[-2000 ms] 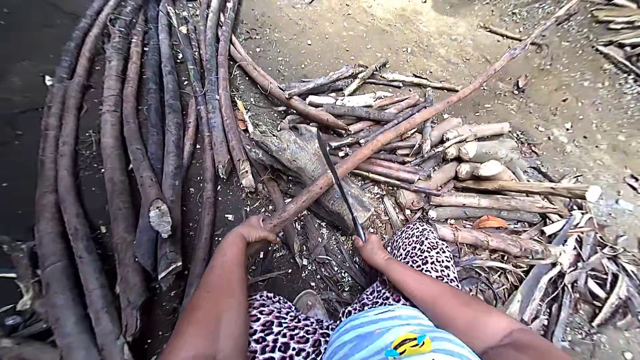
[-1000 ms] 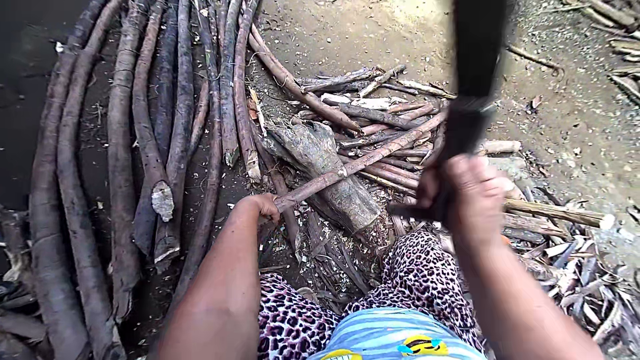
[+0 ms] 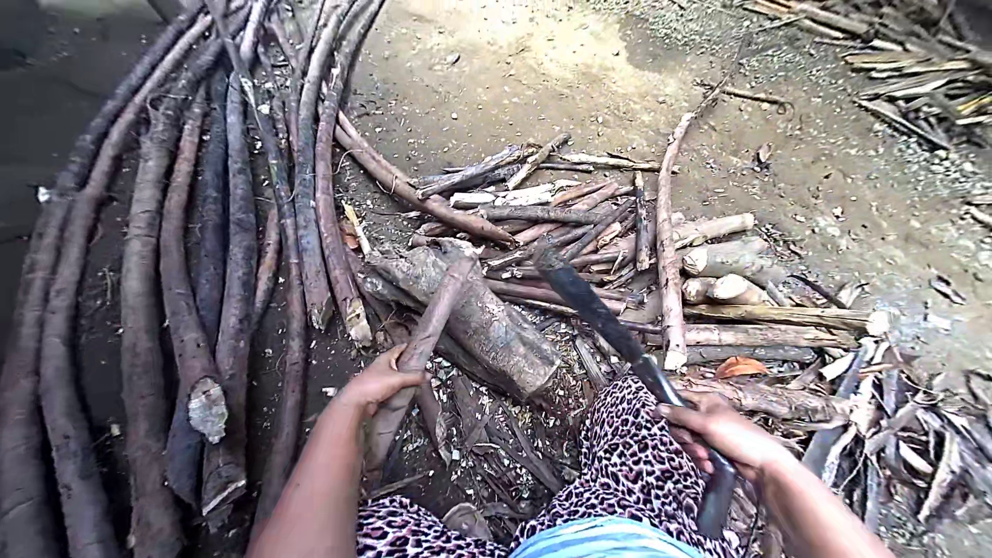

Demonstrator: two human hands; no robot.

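Observation:
My left hand [image 3: 381, 381] grips a short, thick wooden stick [image 3: 440, 310], its far end over a log chopping block [image 3: 488, 329]. A machete [image 3: 593, 310] is in my right hand [image 3: 709, 430], held by its dark handle above my knee, with the dark blade pointing up and left over the cut wood. A long thin branch [image 3: 668, 232] lies across the right part of the cut pile, its far tip reaching toward the top right.
Long bark-covered poles [image 3: 143, 310] lie along the left. Cut sticks and short logs [image 3: 732, 263] are piled beyond and right of the block. Split scraps [image 3: 899, 434] lie at the lower right, another split-wood pile [image 3: 922, 70] at the top right.
The long branch in my left hand is now in two: a short piece stays in that hand, the long part lies to the right. The machete, raised a second ago, is lower.

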